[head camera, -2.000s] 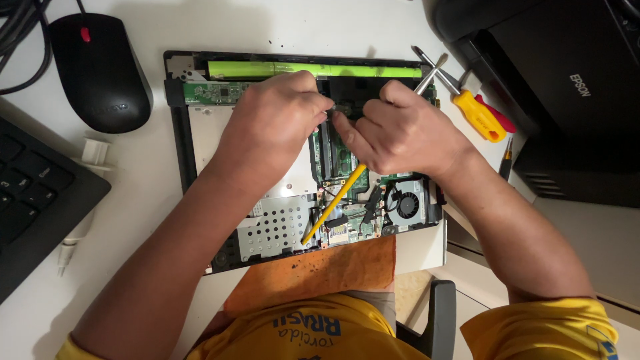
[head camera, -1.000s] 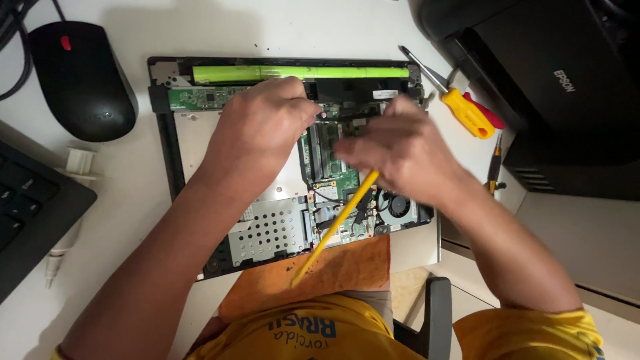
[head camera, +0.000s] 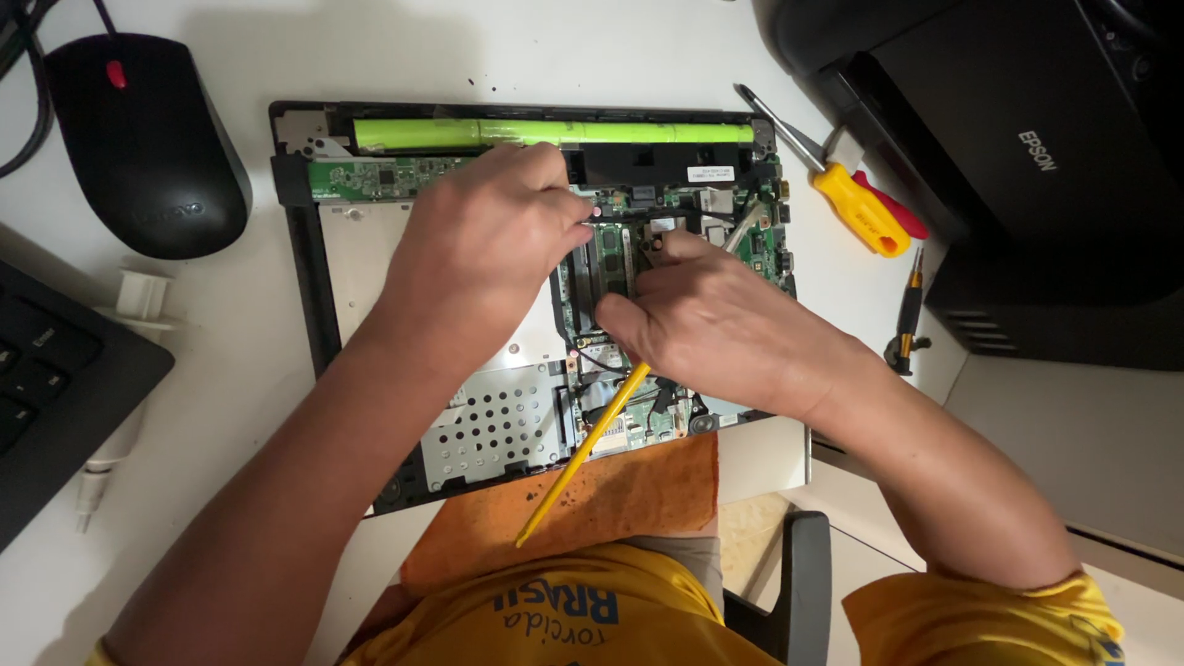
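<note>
An opened laptop chassis (head camera: 499, 407) lies in front of me, its green circuit board (head camera: 606, 250) and metal plates exposed. A lime-green battery strip (head camera: 416, 134) runs along its far edge. My left hand (head camera: 490, 231) pinches the end of a thin black cable (head camera: 661, 215) above the board; its fingertips are partly hidden. My right hand (head camera: 712, 314) is curled around a brush with a yellow handle (head camera: 592, 439). The handle slants down toward me past the chassis edge, and the pale bristles (head camera: 747, 227) show beyond the knuckles, over the board's right side.
Right of the laptop lie a yellow-handled screwdriver (head camera: 856, 208), a red-handled tool (head camera: 905, 208) and a small precision screwdriver (head camera: 910, 310), beside a black printer (head camera: 1036, 185). At left are a black mouse (head camera: 153, 148), a keyboard (head camera: 65, 388) and a syringe (head camera: 120, 444). An orange cloth (head camera: 638, 490) lies below.
My right hand was blurred in motion one second ago and now shows sharply over the board, still with the brush. My left hand stays near the same part of the laptop.
</note>
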